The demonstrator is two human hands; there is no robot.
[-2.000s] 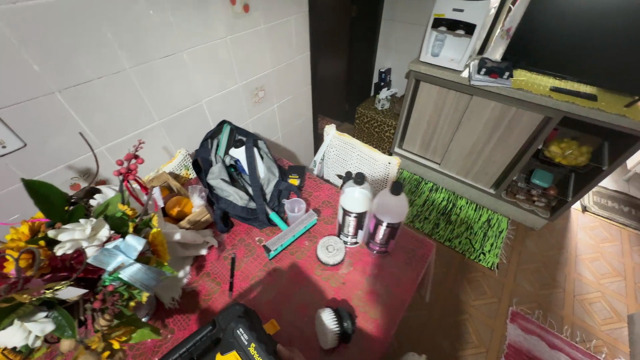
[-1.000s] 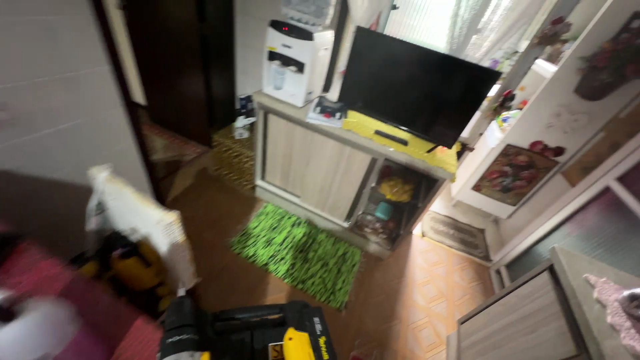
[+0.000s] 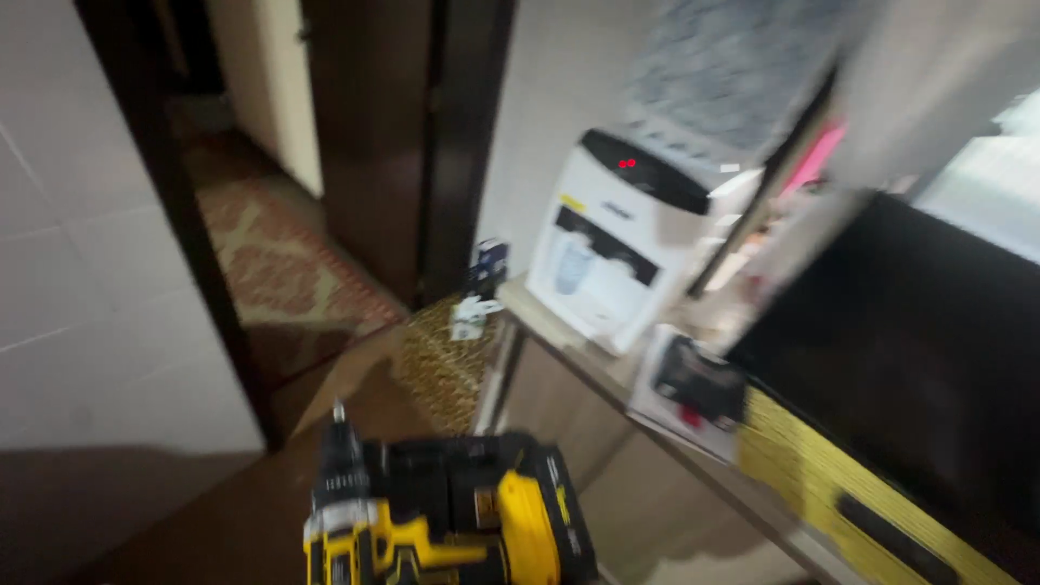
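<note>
A yellow and black cordless drill point(image 3: 349, 520) with a bit in its chuck juts up from the bottom edge of the head view. Its black and yellow battery end point(image 3: 544, 512) lies to the right of the chuck. Neither my left hand nor my right hand shows, so what holds the drill is hidden below the frame. The picture is blurred.
A wooden sideboard point(image 3: 642, 487) holds a white water dispenser point(image 3: 601, 252), a black television point(image 3: 902, 366) and a remote control point(image 3: 894, 536) on a yellow cloth. A dark door point(image 3: 374, 130) and a patterned rug point(image 3: 276, 260) are beyond; a tiled wall point(image 3: 97, 268) is left.
The view has swung from the red table to the sideboard and doorway. The drill, low in both earlier frames, now points up the frame, with its chuck in full sight.
</note>
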